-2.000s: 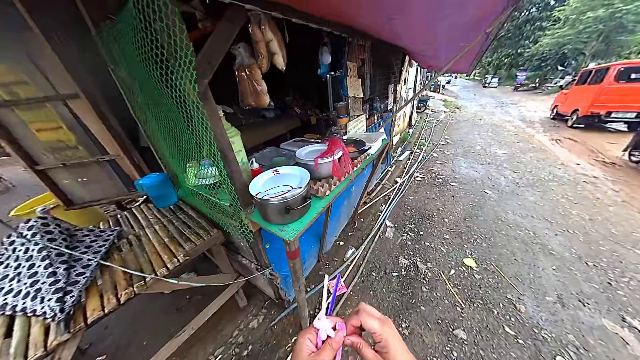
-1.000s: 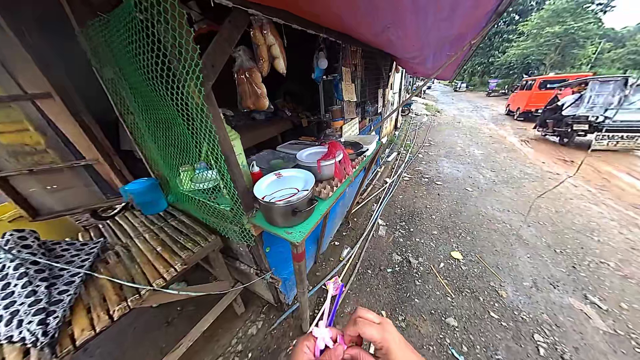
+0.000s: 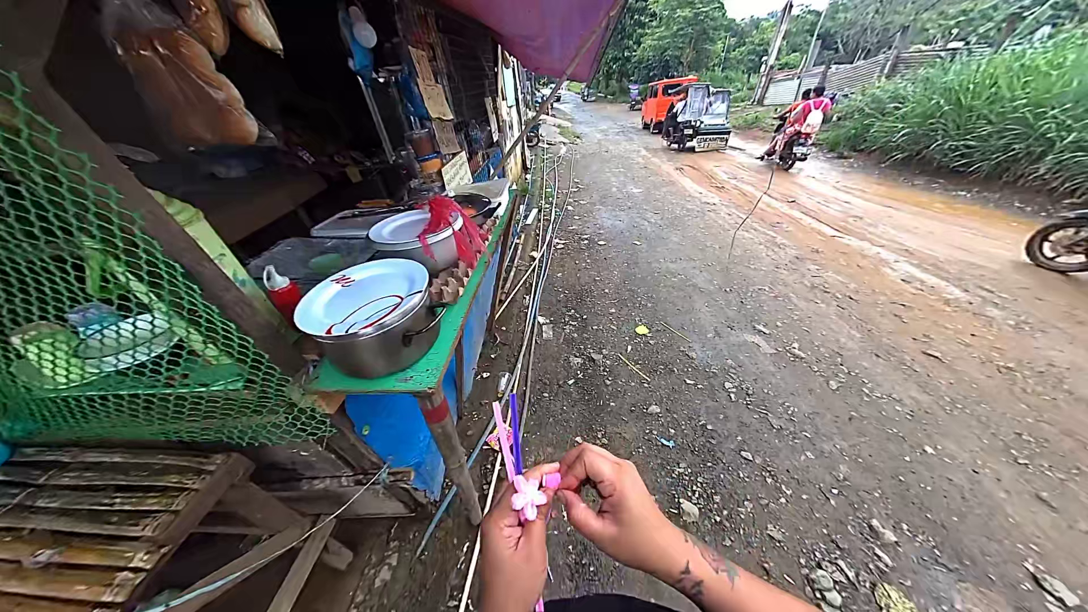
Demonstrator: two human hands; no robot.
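Observation:
My left hand (image 3: 517,540) is closed around a pink strip and a purple strip (image 3: 516,433), whose upper ends stand up above the fingers. A pale pink flower-shaped piece (image 3: 528,499) shows at its thumb. Just right of the flower is a small bright pink piece (image 3: 552,481), between the two hands. My right hand (image 3: 608,501) has thumb and fingertips bent beside that piece; whether they pinch anything is hidden. Ahead and left, a metal pot (image 3: 382,336) with a plate as its lid rests on the green counter (image 3: 425,371).
Left are green mesh (image 3: 170,340) and a bamboo bench (image 3: 93,518). Egg trays (image 3: 450,285) and a second pot (image 3: 416,242) line the counter. Cables (image 3: 531,323) run along the gravel road (image 3: 680,382). Farther off are an orange vehicle (image 3: 665,100), a tricycle (image 3: 701,119) and people on a motorcycle (image 3: 795,140).
The view has turned right and moved nearer the counter. The people on the motorcycle and a wheel at the right edge now show. Both hands remain close together at the strips.

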